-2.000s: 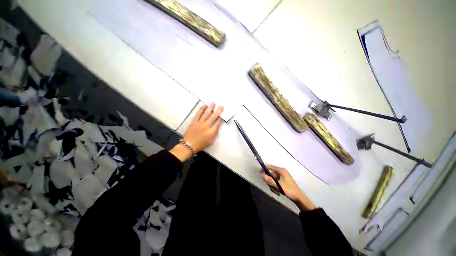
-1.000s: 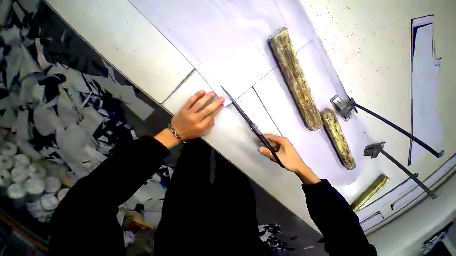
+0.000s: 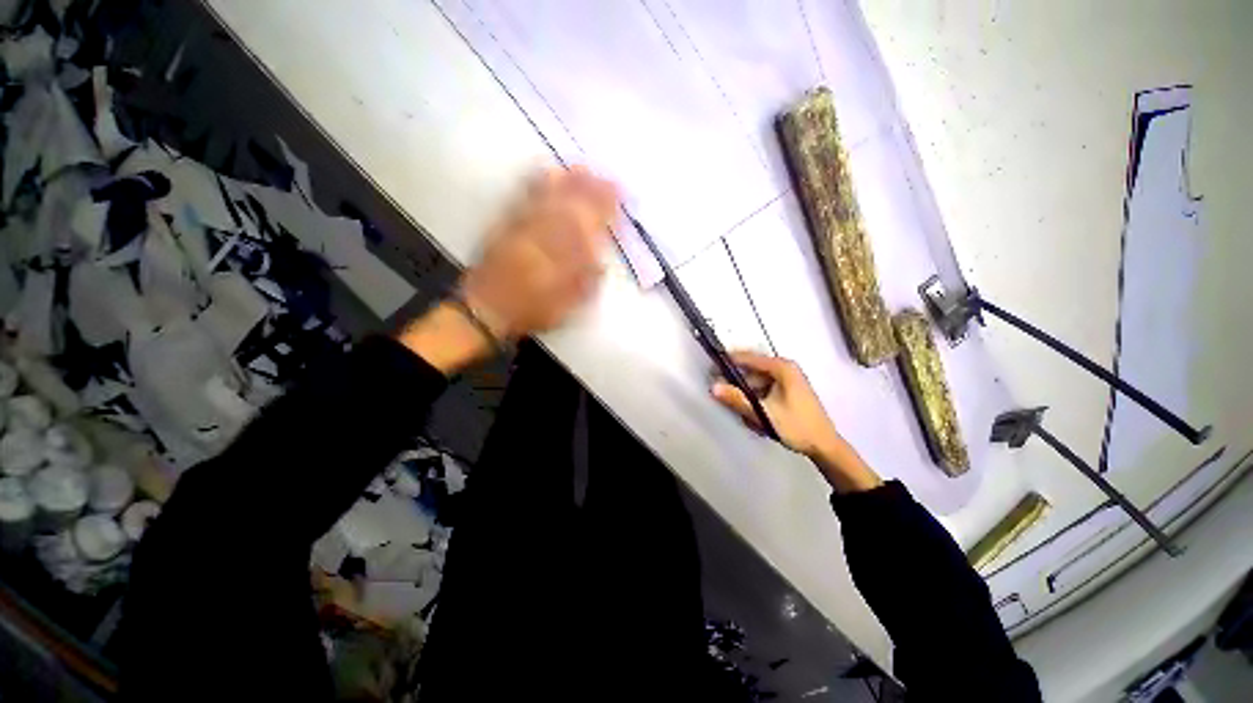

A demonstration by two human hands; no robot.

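Note:
The long black tailor's shears [image 3: 698, 324] are in my right hand [image 3: 779, 401]. Their blades point up and left, with the tips at the cut edge of the pale lilac paper marker [image 3: 687, 124]. A narrow strip of paper sits at the blades. My left hand [image 3: 543, 251] is motion-blurred at the paper's edge, left of the blade tips. Whether its fingers hold anything cannot be told. A thin dark line runs in the paper right of the shears.
Mottled yellow-brown weights [image 3: 834, 227] lie on the paper. Two clamps with long dark handles [image 3: 951, 309] stand to the right. A cut piece [image 3: 1157, 261] lies at far right. White and dark scraps [image 3: 165, 275] and white round items [image 3: 62, 481] lie below the table.
The view has shifted over the table. The shears have moved further up along the paper's edge. My left hand has gone from lying flat on the edge to a blurred movement.

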